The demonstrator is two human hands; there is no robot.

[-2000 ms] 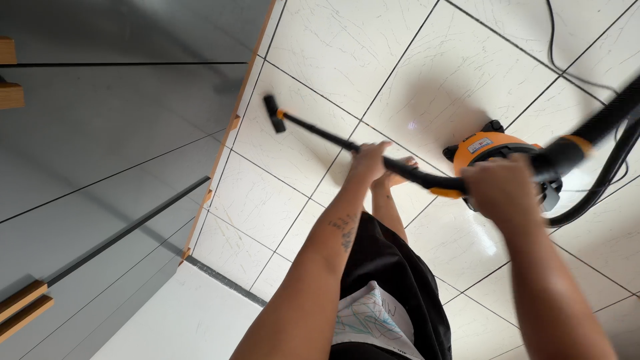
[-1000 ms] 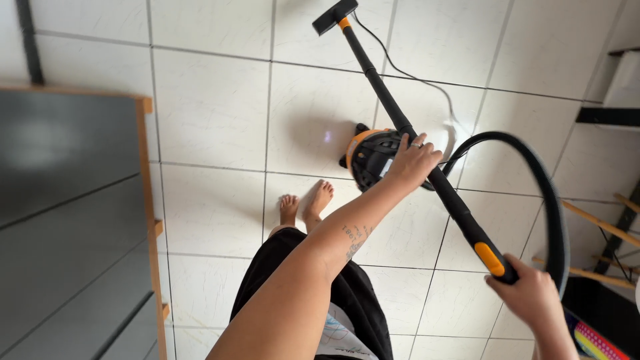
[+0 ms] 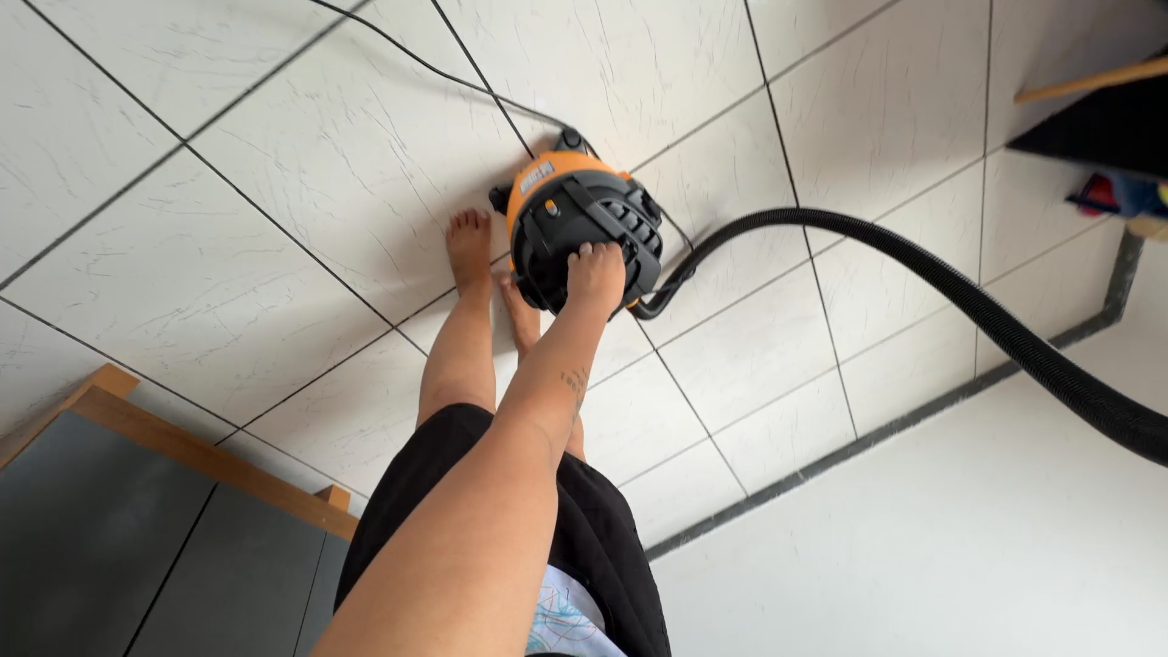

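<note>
My left hand (image 3: 598,276) is closed around the top handle of an orange and black canister vacuum cleaner (image 3: 570,214), which stands on the tiled floor by my bare feet. From the vacuum's side a black ribbed hose (image 3: 899,251) arches away to the right and leaves the view at the right edge. A thin power cord (image 3: 420,62) runs from its far side to the top left. My right hand is out of view, and neither the wand nor the floor nozzle shows.
A grey cabinet with wooden edging (image 3: 219,456) stands at the lower left. A white wall (image 3: 912,529) with a dark baseboard borders the floor at the lower right. At the upper right are a black object (image 3: 1104,128) and a wooden bar (image 3: 1086,80).
My left hand has let go of the black wand and taken hold of the vacuum's top handle. My right hand and the wand have left the view, which has turned.
</note>
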